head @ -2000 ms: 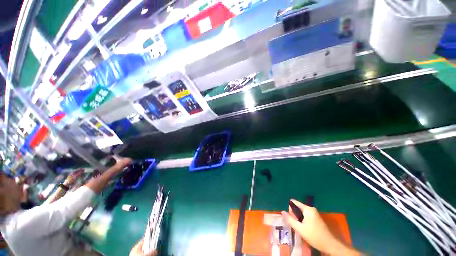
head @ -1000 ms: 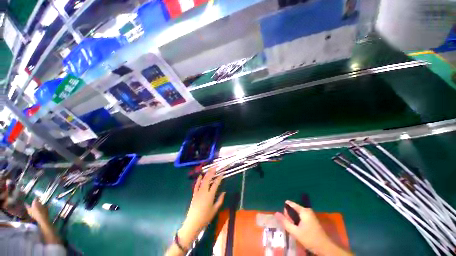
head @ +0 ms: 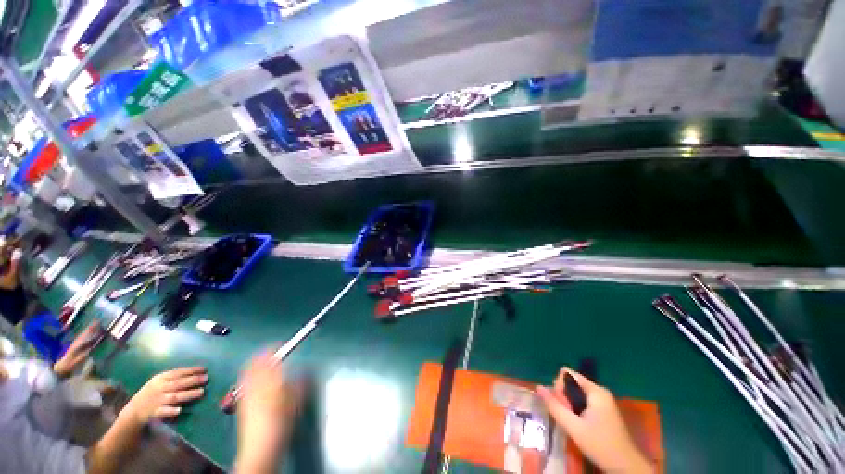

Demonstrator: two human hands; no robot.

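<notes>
My left hand [head: 266,403] is blurred by motion at lower left. It closes around one white-sleeved wire harness [head: 320,315], whose red plug [head: 232,399] sticks out left of the hand and whose thin end points up right to the near blue bin. My right hand [head: 600,426] is shut on the black handle of a tool [head: 574,392] above the orange board [head: 477,417]. A small grey-clear fixture [head: 526,430] is taped to the board beside my right fingers. The tool's tip is hidden.
A harness bundle [head: 482,278] with red plugs lies at the centre rail, another [head: 755,361] at right. Blue bins [head: 431,231] [head: 264,255] hold black parts. Another person's hand [head: 167,394] rests near mine at left. Small black parts [head: 505,307] lie behind the board.
The bundle from my left hand now lies at the rail. My left hand has moved left and down, with a single harness now in it. My right hand stays at the fixture with the tool.
</notes>
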